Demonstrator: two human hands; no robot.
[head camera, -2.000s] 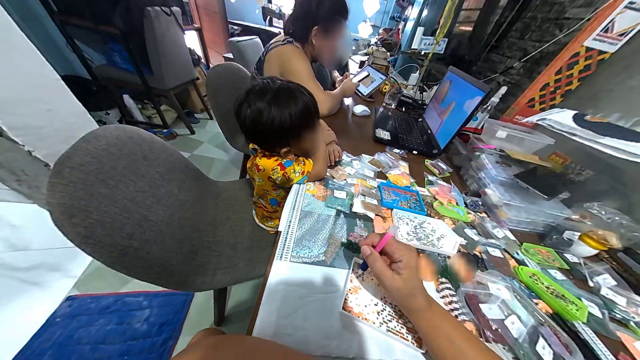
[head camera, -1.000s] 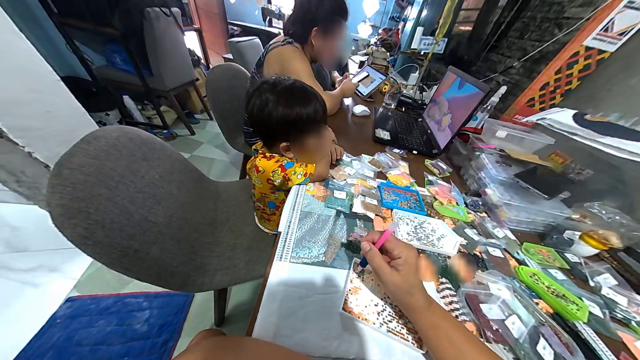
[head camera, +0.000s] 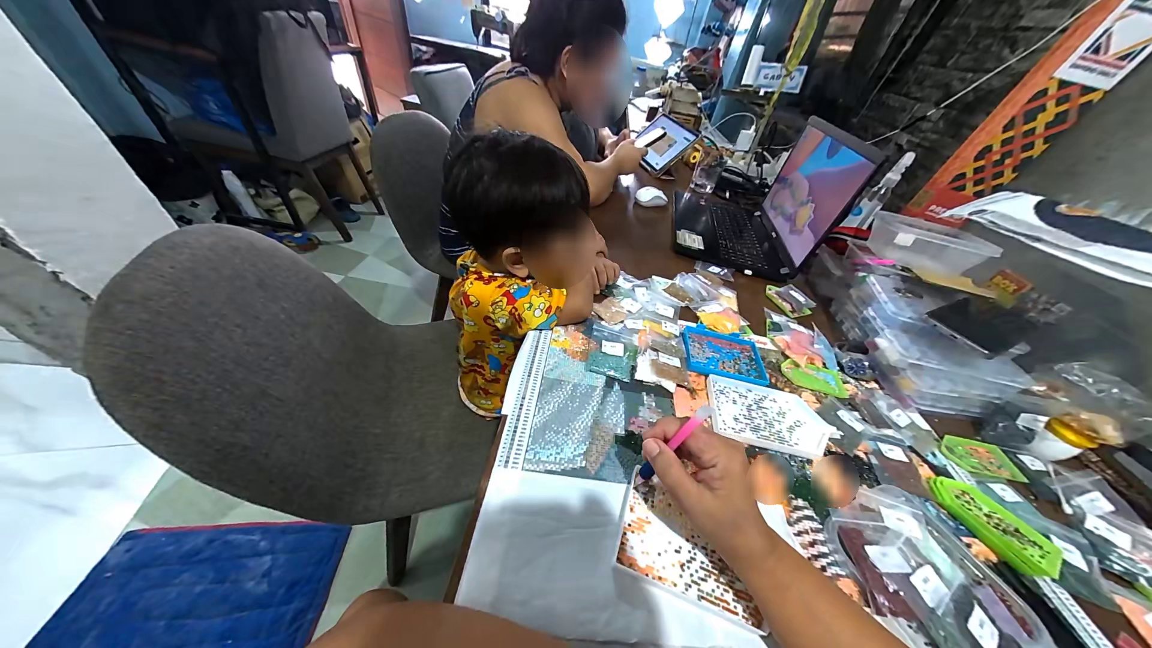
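My right hand (head camera: 706, 477) is closed on a pink diamond-painting pen (head camera: 677, 438), its dark tip pointing down at the diamond-painting canvas (head camera: 576, 423). Below the hand, a sheet bearing rows of orange, brown and white drills (head camera: 675, 549) lies on the canvas. A white tray (head camera: 765, 414) with dark drills sits just beyond the hand, and a blue tray (head camera: 724, 355) with more drills lies behind it. Small labelled plastic bags (head camera: 612, 360) are spread about. My left hand is out of view.
A child (head camera: 513, 270) leans on the table's left edge, with another person (head camera: 531, 117) behind, holding a phone by a tablet (head camera: 668, 144). An open laptop (head camera: 774, 207) stands at the back. Green trays (head camera: 994, 526) and plastic boxes (head camera: 936, 342) fill the right side; a grey chair (head camera: 270, 378) stands left.
The child's head has turned and shifted a little to the right. The picture on the laptop screen has changed. My right hand stays in about the same place with the pen.
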